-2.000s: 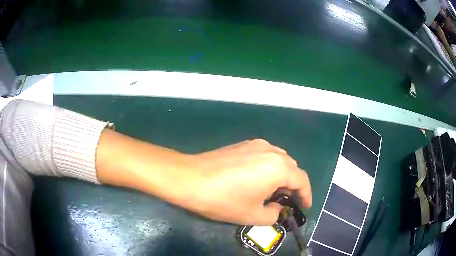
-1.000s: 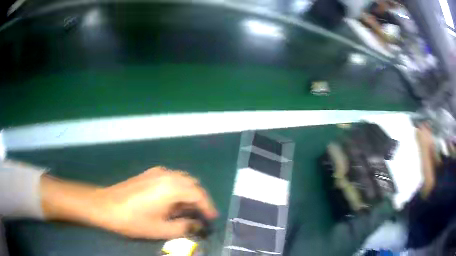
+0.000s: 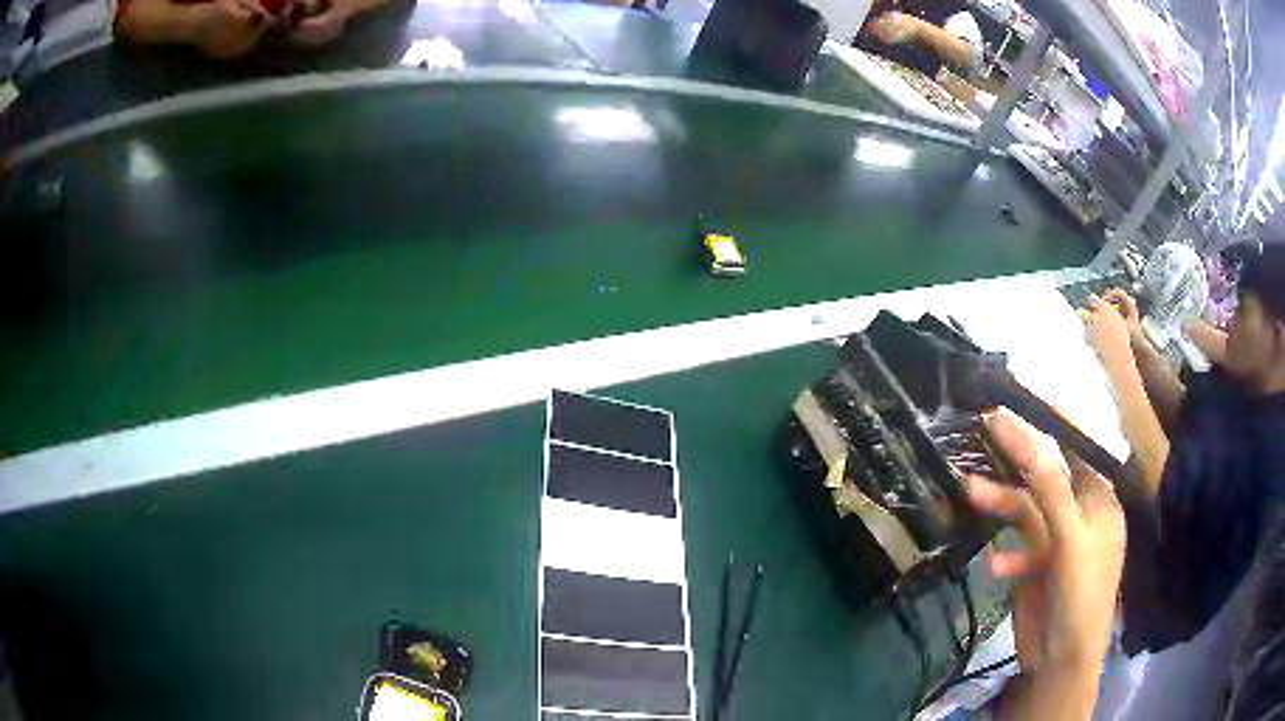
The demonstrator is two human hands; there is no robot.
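An opened watch unit with a pale, yellow-edged inside lies at the bottom left, cut by the picture's edge. Its small black shell lies directly above it. The adhesive sheet lies to the right, with black rectangles and one bare white area. Dark tweezers lie right of the sheet. My right hand is at the right side of the taped black box, fingers apart and partly bent over its edge; I see nothing held, and contact is unclear. My left hand is not in view.
A white rail separates the bench from the green conveyor, where another yellow-edged unit lies. Cables run below the box. White paper lies beyond it. A person sits at right; another person's hands show at top left.
The view has swung right. My left hand has let go of the black shell and left the picture. My right hand has come into view at the black box.
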